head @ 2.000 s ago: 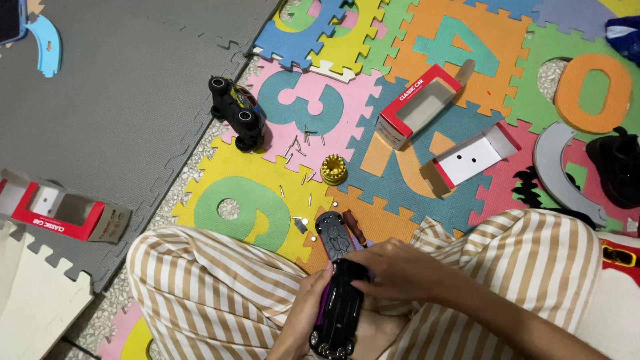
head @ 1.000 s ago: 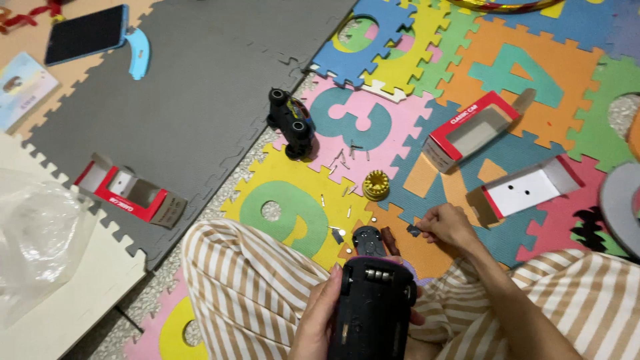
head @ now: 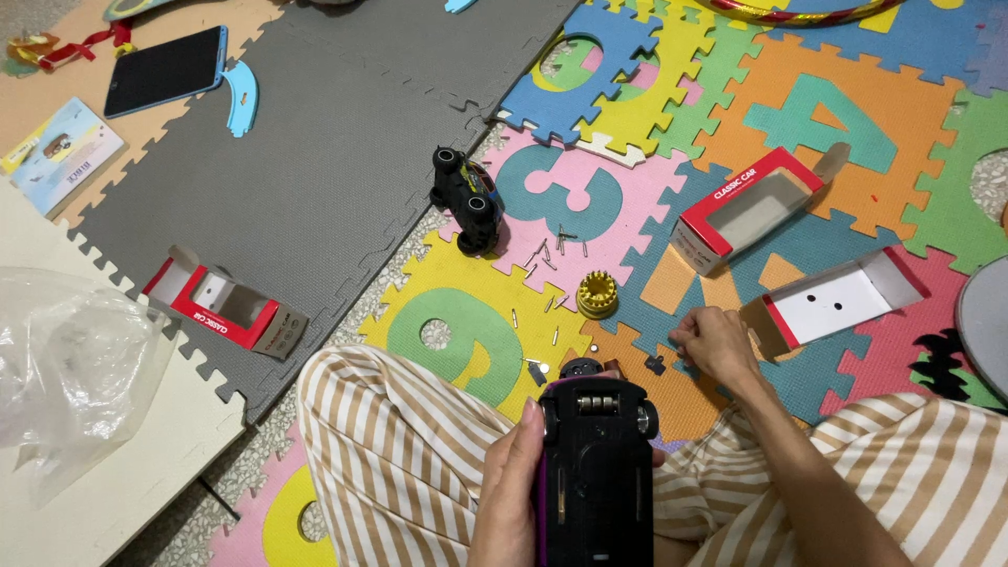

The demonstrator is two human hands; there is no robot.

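My left hand (head: 508,488) grips a toy car (head: 596,472) with its black underside facing up; an opening at its far end shows small metal parts. My right hand (head: 713,342) is off the car, over the mat, fingers curled; whether it holds anything cannot be told. A small black part (head: 654,363) lies just left of it. Beyond the held car, a dark toy piece (head: 581,367) is partly hidden. A yellow bit holder (head: 597,294) stands on the mat, with several loose screwdriver bits (head: 543,253) scattered near it.
A black toy car (head: 468,201) lies on its side. Red and white car boxes (head: 748,209), (head: 849,298) lie at the right and another box (head: 226,305) at the left. A tablet (head: 167,71), a blue track piece (head: 241,98) and a plastic bag (head: 79,370) are farther left.
My right hand has left the toy car and moved right, over the mat. The small black part beside it was at its fingers a second ago. The view has shifted left.
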